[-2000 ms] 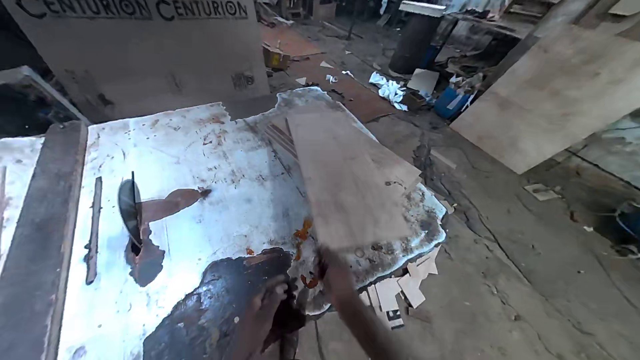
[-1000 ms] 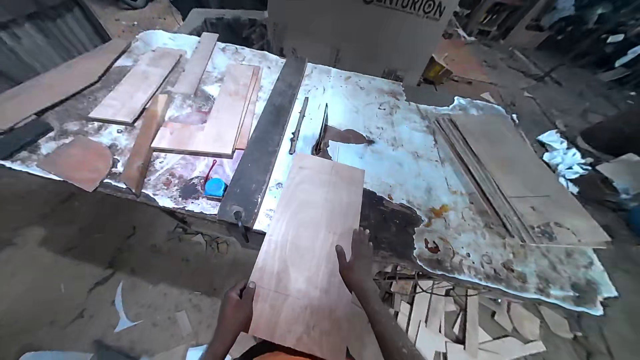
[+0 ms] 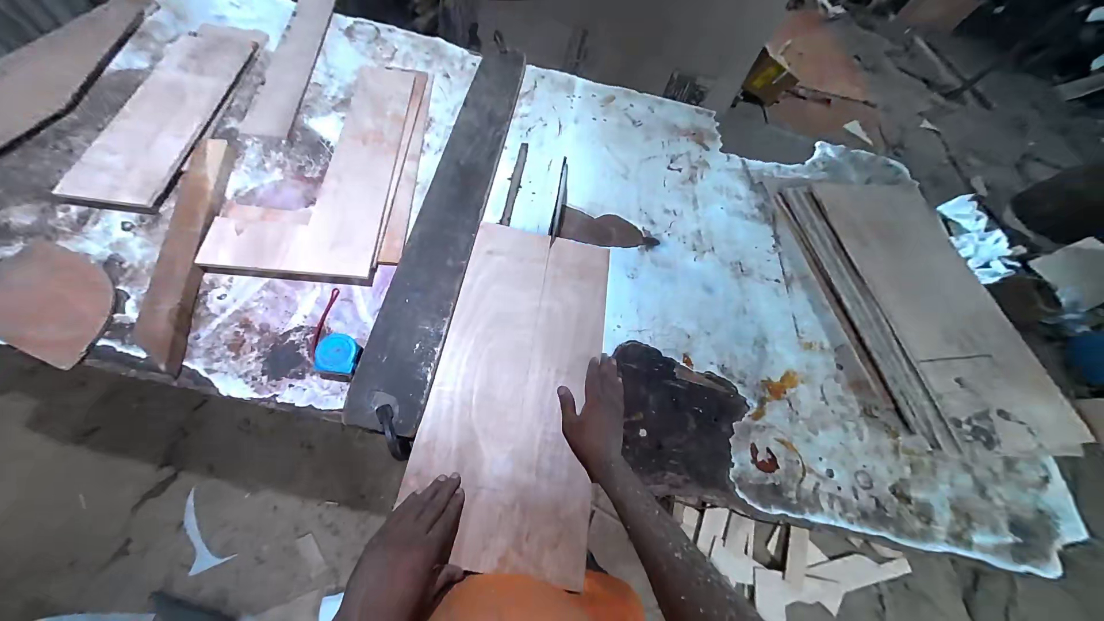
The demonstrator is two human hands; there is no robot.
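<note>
A plywood panel lies on the saw table along the dark fence bar, its far edge at the circular saw blade. A thin line runs back from the blade along the panel; whether it is a cut or a mark I cannot tell. My left hand rests on the near left edge, fingers forward, thumb at the near end. My right hand lies flat on the right edge, thumb apart from the fingers. The panel's near end meets orange clothing.
Left of the fence lie cut boards, a wooden wedge-shaped piece and a blue tape measure. Stacked plywood panels lie on the table's right side. Wood offcuts are heaped below the front edge.
Two seconds ago my hands were near the table's front edge by the stacked panels; now both are on a panel at the fence. Since one second ago the panel has advanced to the blade.
</note>
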